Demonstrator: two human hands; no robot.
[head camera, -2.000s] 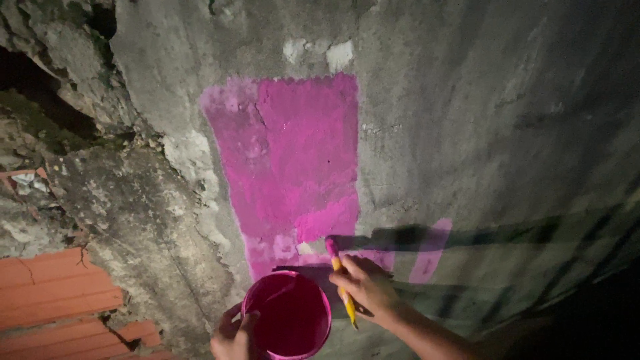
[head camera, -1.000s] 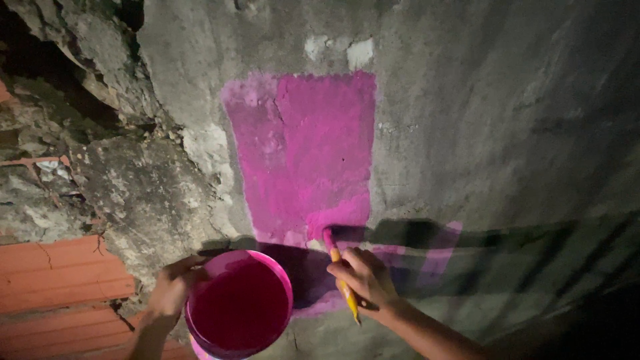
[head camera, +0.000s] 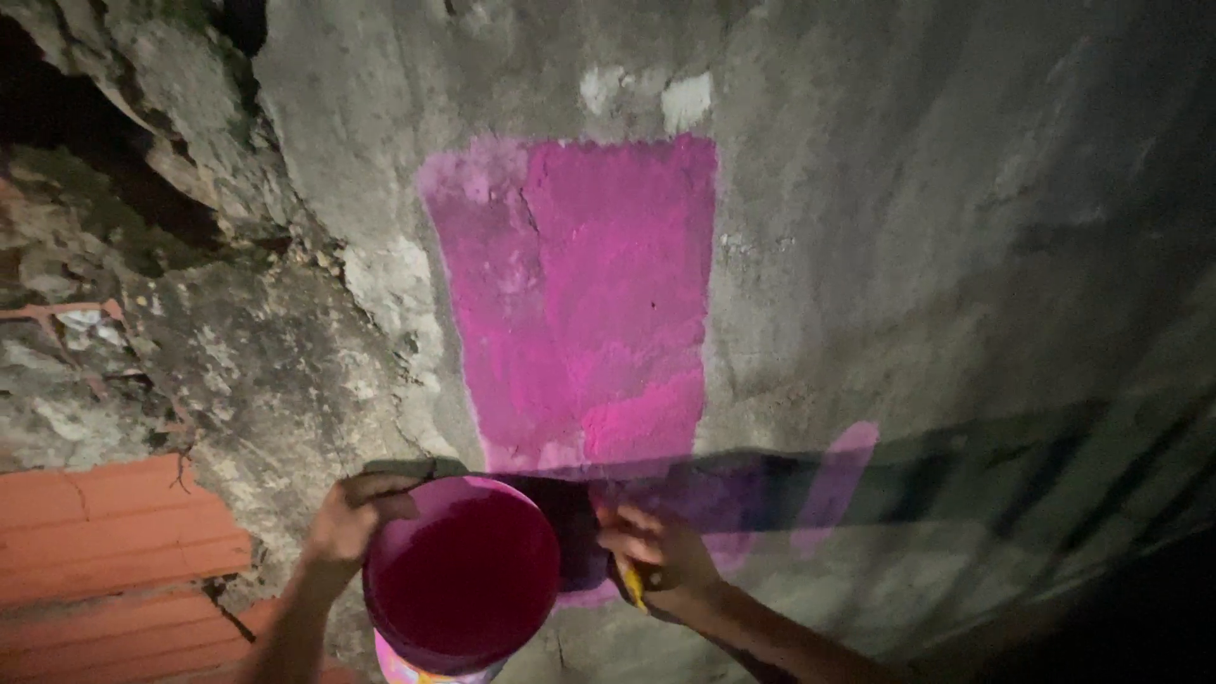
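My left hand (head camera: 356, 518) grips the rim of a round bucket of magenta paint (head camera: 463, 575) at the lower middle, tilted so its inside shows. My right hand (head camera: 660, 556) is closed around a paintbrush with a yellow handle (head camera: 634, 587), just right of the bucket. The brush's bristles are in shadow and hard to make out, close to the wall. Above both hands, a tall patch of pink paint (head camera: 617, 275) covers part of the grey plastered wall (head camera: 855, 247). A separate slanted pink stroke (head camera: 836, 489) lies to the right of my right hand.
Broken, rough plaster (head camera: 275, 370) edges the wall on the left, with dark hollows at the top left. Exposed orange hollow bricks (head camera: 114, 532) show at the lower left. Two whitish spots (head camera: 686, 100) sit above the pink patch. A dark shadow band crosses behind my hands.
The paint bucket has come up and left from its place two seconds ago. My right hand with the brush has moved down from the bright pink area into the shadow.
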